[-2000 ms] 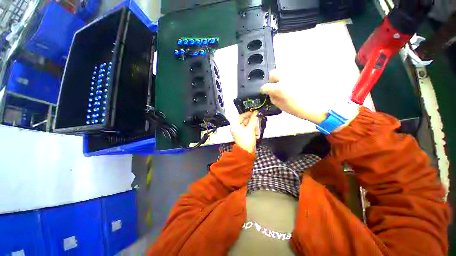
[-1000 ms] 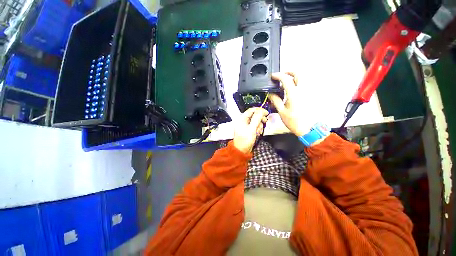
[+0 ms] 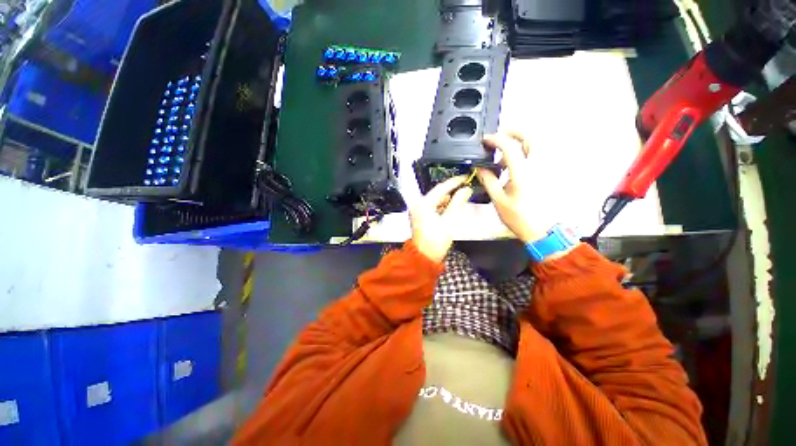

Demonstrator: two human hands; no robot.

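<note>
A black socket tower housing (image 3: 464, 113) lies on the white work sheet (image 3: 576, 131), its open end toward me. A green board (image 3: 442, 174) and a thin yellow wire (image 3: 472, 178) show at that end. My left hand (image 3: 429, 211) is at the front of the open end, its fingertips pinching the yellow wire. My right hand (image 3: 511, 185) is at the housing's right front corner, thumb at the wire and fingers against the housing side. The fingers hide part of the wiring. A second housing (image 3: 360, 139) lies to the left with wires at its near end.
The red heat gun (image 3: 668, 131) rests at the right, its cord hanging down. Blue-topped component rows (image 3: 362, 57) lie behind the second housing. A black bin (image 3: 236, 122) on a blue crate (image 3: 209, 233) stands left, beside a coiled black cord (image 3: 284, 199). Black covers (image 3: 550, 22) are stacked at the back.
My right hand has come down from the housing's side to its front corner. My left hand has moved slightly up toward the open end. The view has shifted, and the heat gun's cord now shows.
</note>
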